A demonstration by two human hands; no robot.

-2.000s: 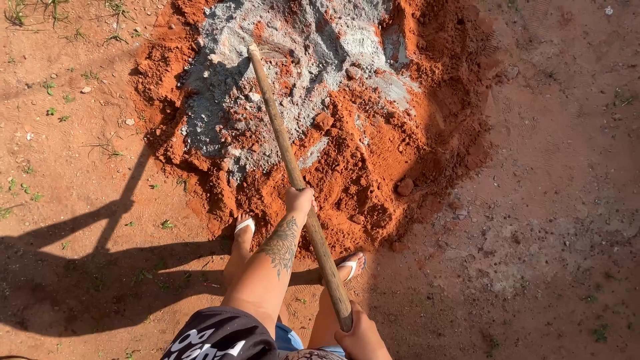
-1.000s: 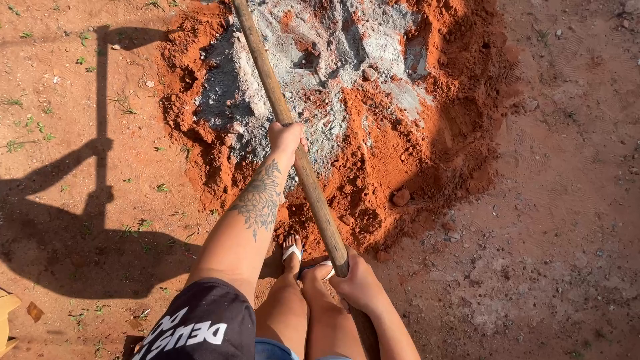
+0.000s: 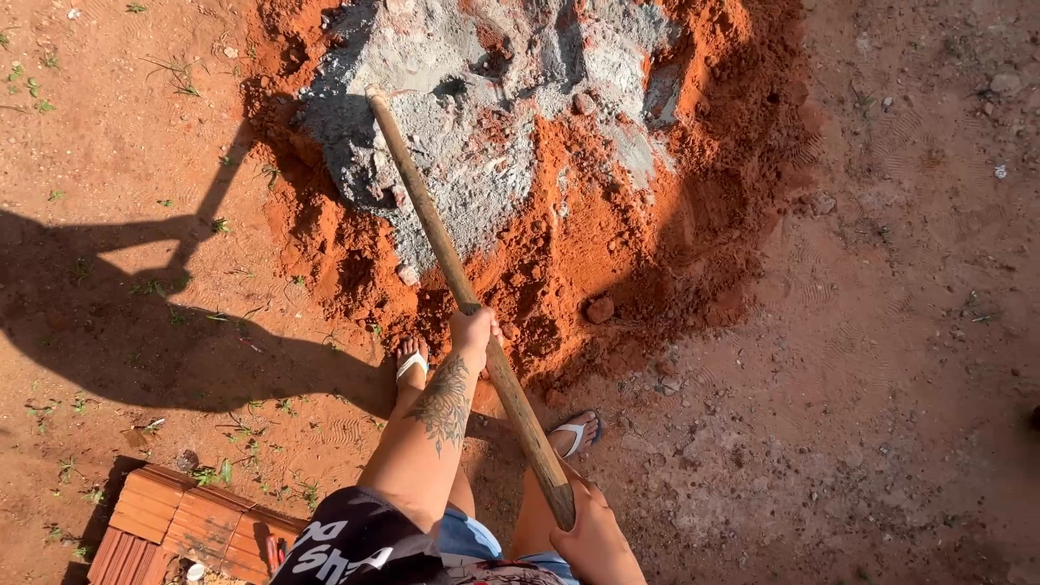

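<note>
A long wooden tool handle (image 3: pixel 435 236) runs aslant from the mound down to my body. My left hand (image 3: pixel 475 333) is closed around its middle, and my right hand (image 3: pixel 597 532) grips the lower end. The upper end of the handle meets grey powder, likely cement (image 3: pixel 455 154), on top of the reddish-orange soil (image 3: pixel 601 260); the tool's head is hidden there. Both of my feet, in white-strapped flip-flops, stand at the near edge of the mound.
Stacked clay hollow bricks (image 3: pixel 199 524) lie at the lower left, with a red-handled tool (image 3: pixel 273 552) and a small white round object (image 3: pixel 195 572) on them. A clod (image 3: pixel 600 309) rests on the mound's near slope. Small weeds dot the ground at left.
The handle's shadow has swung down from upright, and the handle's far end is against the grey powder. My feet, close together a second ago, are apart. Both hands have kept hold of the handle.
</note>
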